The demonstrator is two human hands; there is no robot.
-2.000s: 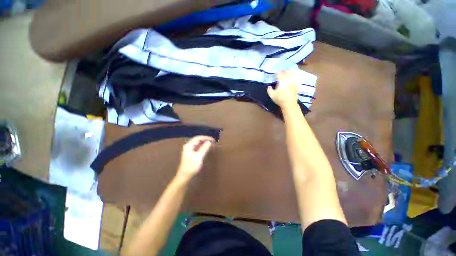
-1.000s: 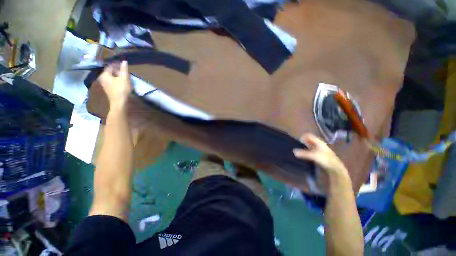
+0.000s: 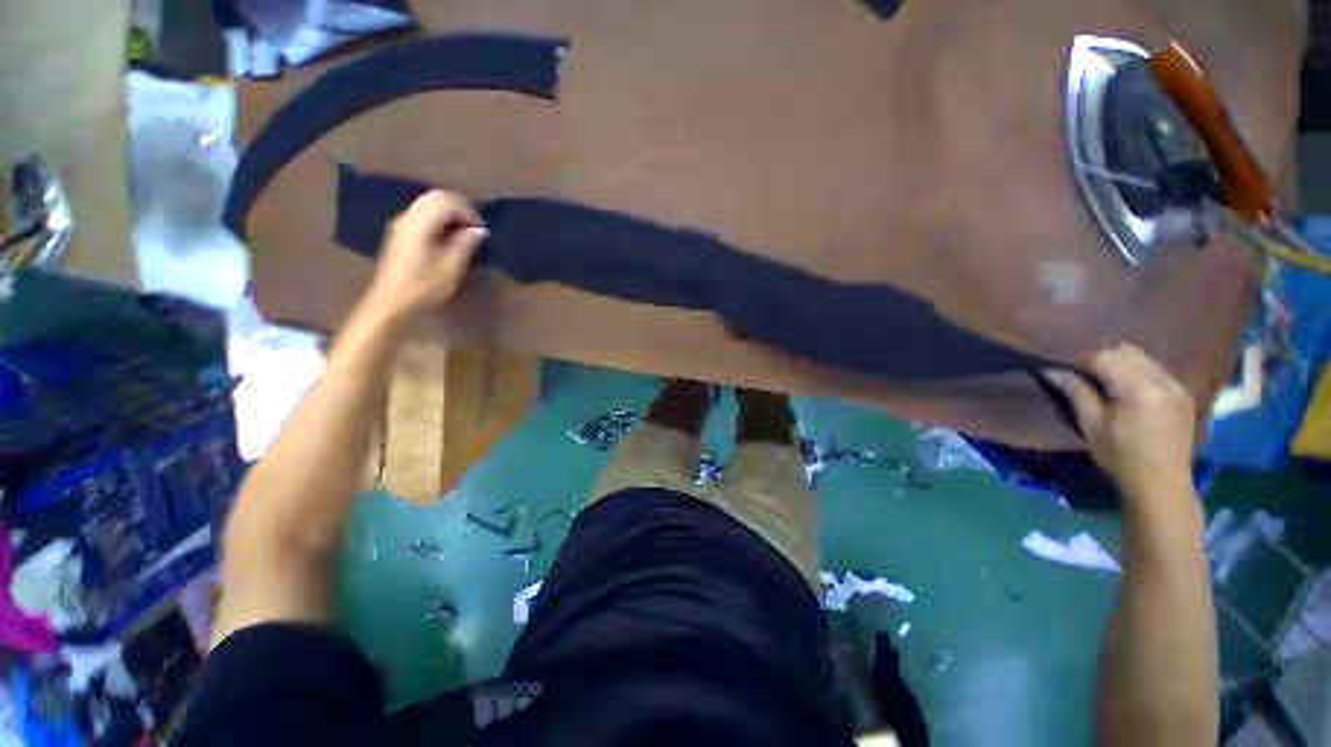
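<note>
A long dark strip (image 3: 642,263) lies across the front of the brown table, dark face up, with its right part narrowing and twisted. My left hand (image 3: 434,248) pinches it near its left end, and a short flat end sticks out beyond the fingers. My right hand (image 3: 1139,413) holds its right end at the table's front edge. A second dark curved strip (image 3: 394,73) lies flat behind it at the left, untouched. The steam iron (image 3: 1168,146) stands at the right with its orange-brown handle, untouched.
The brown table cover (image 3: 818,132) runs under the strips. Part of a dark and pale striped heap (image 3: 299,32) shows at the top left. A white sheet (image 3: 183,190) is at the left edge. A cardboard box (image 3: 438,423) stands below the table. Scraps lie on the green floor (image 3: 584,467).
The strip was taken from the heap, swung nearer, and now lies stretched on the table with its pale side hidden. The view has shifted down toward the floor.
</note>
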